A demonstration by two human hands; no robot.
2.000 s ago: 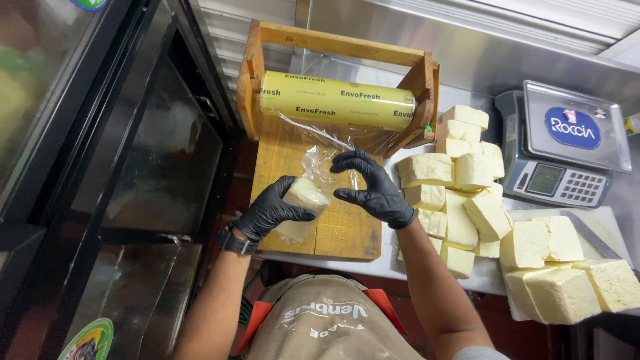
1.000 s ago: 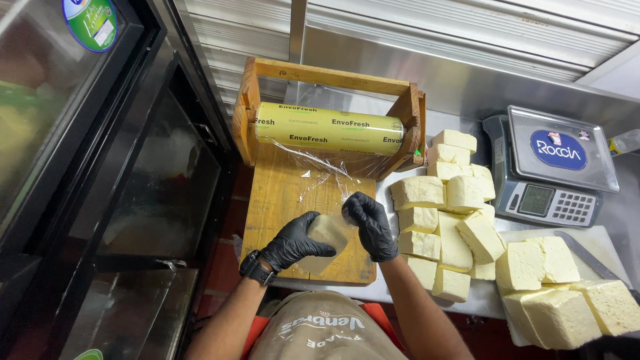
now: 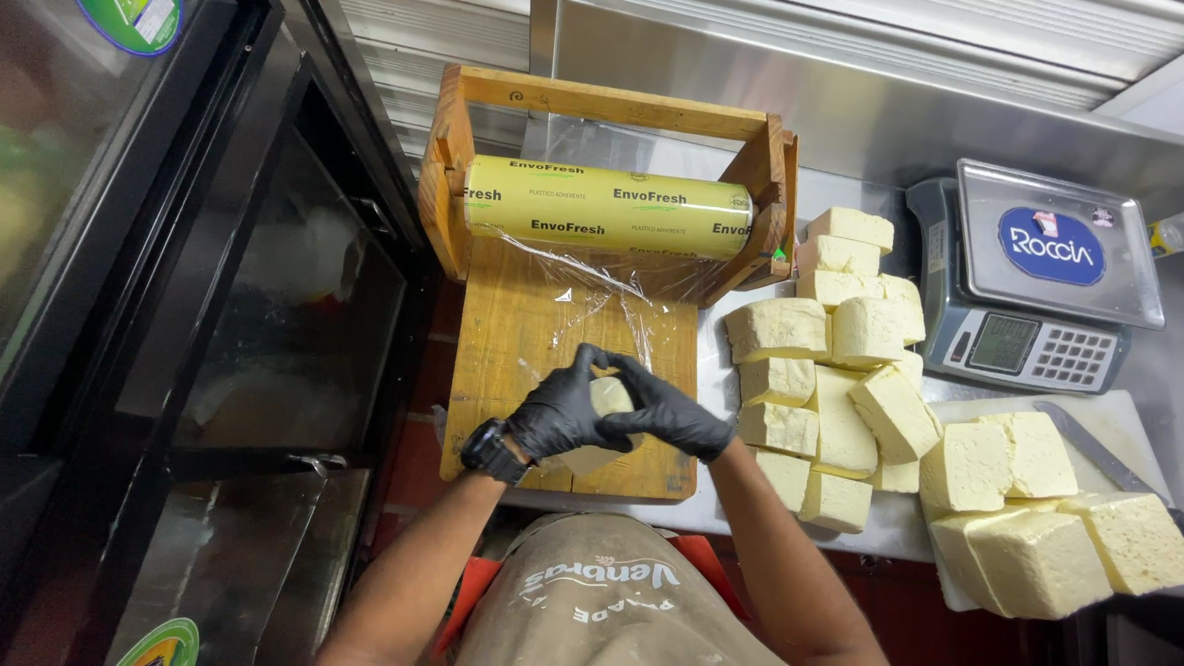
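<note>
My left hand (image 3: 564, 412), in a black glove with a watch at the wrist, grips a pale block of cheese (image 3: 610, 396) from the left. On its other side, my gloved right hand (image 3: 671, 412) closes around the same block, and the fingertips of both hands meet. The block is held over a wooden board (image 3: 518, 314), its lower part partly hidden by my fingers. Clear plastic film (image 3: 610, 291) hangs from a yellow roll of cling film (image 3: 601, 208) in a wooden dispenser frame (image 3: 610, 100) and lies across the board behind my hands.
Several cheese blocks (image 3: 846, 416) are piled right of the board on the metal table. Further right stands a digital scale (image 3: 1027, 277). More blocks (image 3: 1036, 555) and a knife (image 3: 1091, 449) lie on a white cutting board (image 3: 1133, 435). A black glass-doored cabinet (image 3: 277, 370) is at the left.
My right hand has moved in from the block's right side and now holds it together with my left hand. A second earlier its fingers were pinched beside the block.
</note>
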